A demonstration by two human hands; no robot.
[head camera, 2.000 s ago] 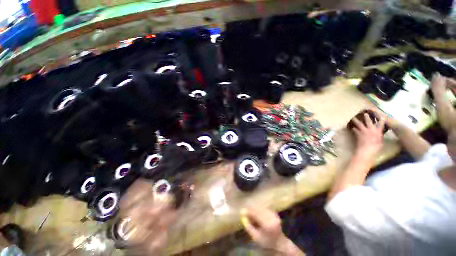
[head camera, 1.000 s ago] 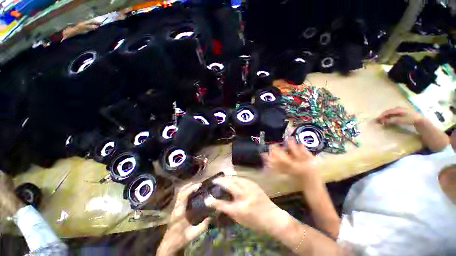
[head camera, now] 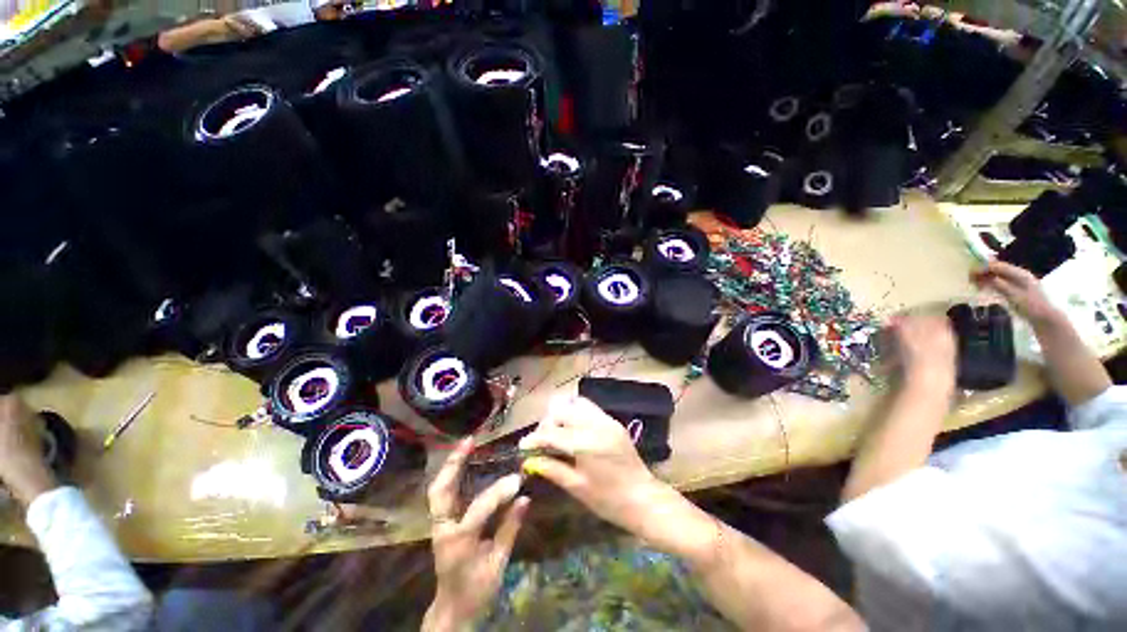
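My left hand (head camera: 476,531) and my right hand (head camera: 599,454) meet at the bench's front edge around a dark speaker housing (head camera: 497,469). My fingers hide most of it, and its open side cannot be made out. A yellow cover shows on a fingertip of my right hand. Another black housing (head camera: 628,407) lies on its side just behind my right hand. Housings with shiny white rings stand to the left, among them one at the front (head camera: 350,454) and one behind it (head camera: 443,380). Thin red and dark wires trail beside them.
A heap of wired circuit boards (head camera: 791,290) lies at centre right, behind a ringed housing (head camera: 760,353). A neighbour at right reaches over a black housing (head camera: 983,346) near a white slotted board (head camera: 1088,290). Another person's arm is at far left, by a pen-like tool (head camera: 129,420). Larger housings (head camera: 494,77) stand at the back.
The housing between my hands has turned and shows less. The neighbour's hand has withdrawn rightward from beside my right hand. The housing behind my right hand has shifted. The view has moved slightly.
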